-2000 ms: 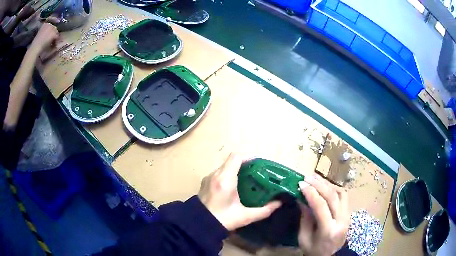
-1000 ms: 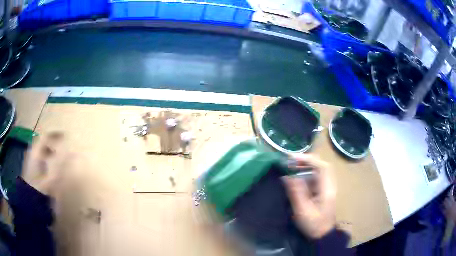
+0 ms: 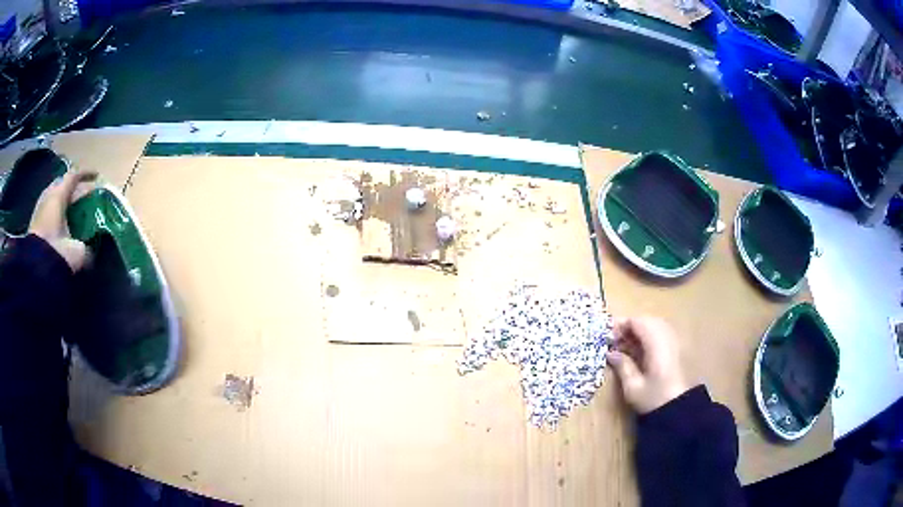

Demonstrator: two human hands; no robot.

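Observation:
My left hand (image 3: pixel 61 213) grips the far end of a green housing (image 3: pixel 149 287) at the left of the bench. The housing is tilted, its pale rim toward the right and its dark recess partly in shadow. My right hand (image 3: pixel 646 364) is at the right edge of the pile of loose fittings (image 3: pixel 554 347), thumb and fingertips close together. Whether a fitting is between the fingertips cannot be told.
A brown stained block (image 3: pixel 401 223) with whitish blobs sits mid-bench on stained cardboard (image 3: pixel 386 317). Three housings lie at right, one being the nearest (image 3: pixel 661 213); another (image 3: pixel 30 188) is at far left. Beyond are a dark green surface (image 3: pixel 376 79) and a blue crate (image 3: pixel 733 89).
The view has swung from the left part of the bench to the middle. My left hand now has a housing at the left. My right hand has left the housing it held and is at the pile.

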